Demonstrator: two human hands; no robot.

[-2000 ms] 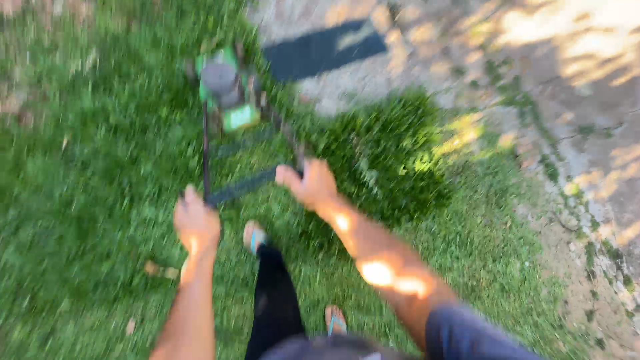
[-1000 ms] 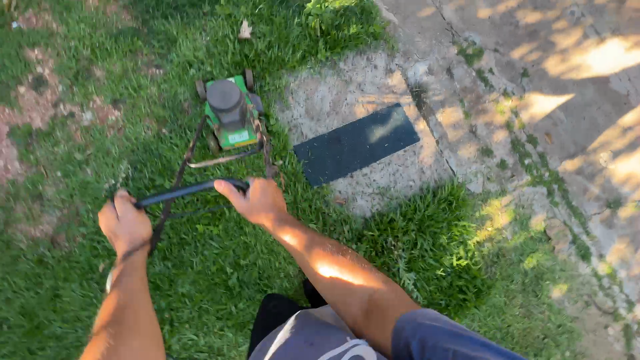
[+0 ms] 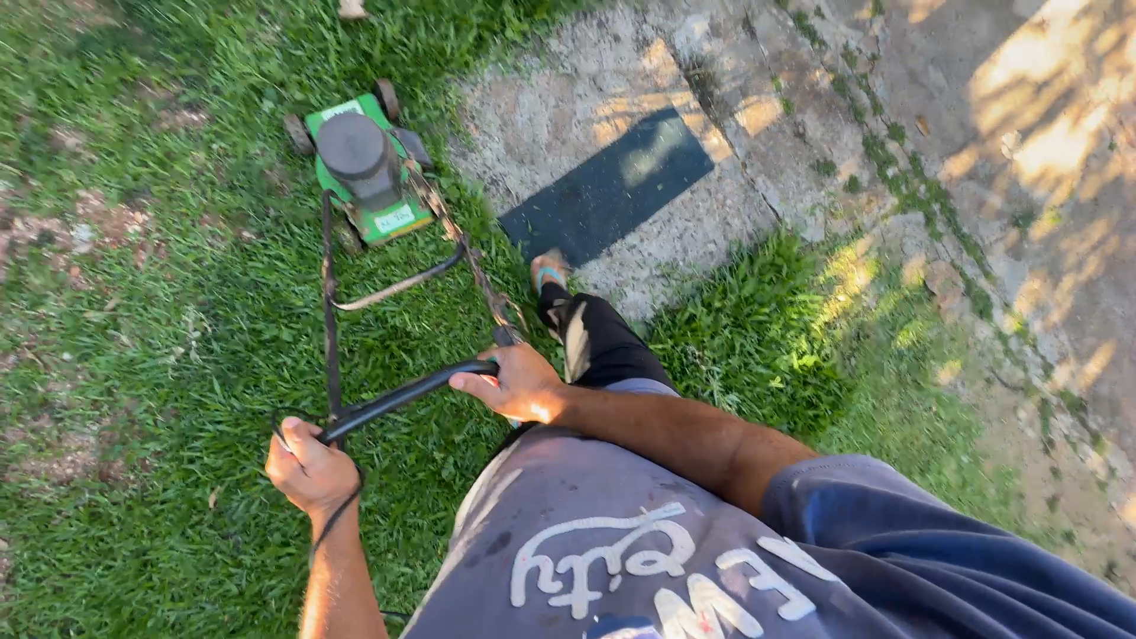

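Observation:
A green lawn mower (image 3: 359, 169) with a dark grey motor cover stands on the grass at the upper left, its frame running down toward me. My left hand (image 3: 311, 466) grips the left end of the black push handle (image 3: 404, 399), with a dark cord looped around the fingers and wrist. The handle's right end is in my right hand (image 3: 517, 383), thumb lying along the bar. A cable is wound along the mower's right handle tube (image 3: 475, 266).
A dark rectangular mat (image 3: 612, 186) lies on a rough concrete slab (image 3: 532, 106) right of the mower. My sandalled foot (image 3: 549, 266) is at its lower edge. Taller grass (image 3: 754, 346) grows below the slab, and cracked paving (image 3: 994, 133) with weeds extends at the right.
My foot, out of sight one second ago, now shows by the mat. Both hands stay on the handle throughout. Two seconds ago the mower was above the mat's left end; now it is farther down beside it.

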